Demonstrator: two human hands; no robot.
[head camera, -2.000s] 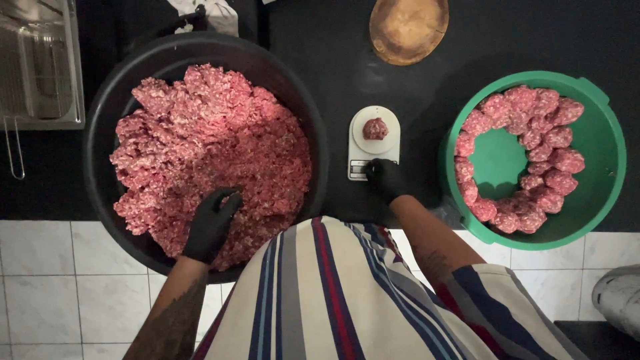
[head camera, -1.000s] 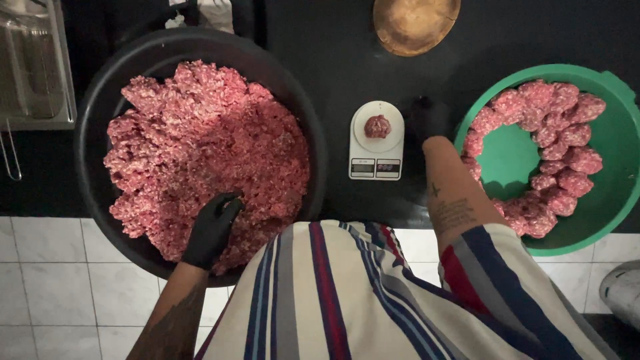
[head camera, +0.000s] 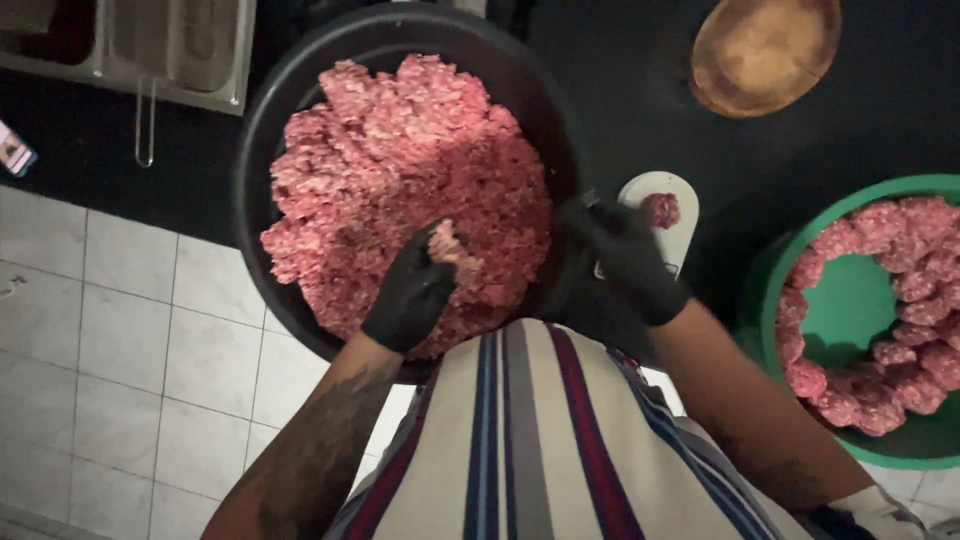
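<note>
My left hand (head camera: 416, 289), in a black glove, is closed around a piece of ground meat above the pile of ground meat (head camera: 390, 180) in a large black tub (head camera: 259, 97). My right hand (head camera: 626, 251), also black-gloved and blurred by motion, is between the tub and the white kitchen scale (head camera: 679, 236), covering part of the scale; whether it holds anything I cannot tell. A lump of ground meat (head camera: 661, 210) rests on the scale's plate. At the right, meatballs (head camera: 870, 401) line the inside of a green tub (head camera: 776, 300) in a ring.
A round wooden board (head camera: 765, 56) lies on the black counter (head camera: 615, 82) at the upper right. Metal food pans (head camera: 176, 94) with a long wire handle (head camera: 145, 127) stand at the upper left. Part of a phone (head camera: 15, 154) shows at the left edge, above white floor tiles (head camera: 124, 300).
My right hand has come left from near the green tub to between the scale and the black tub. My left hand has lifted a piece of meat. The view has shifted.
</note>
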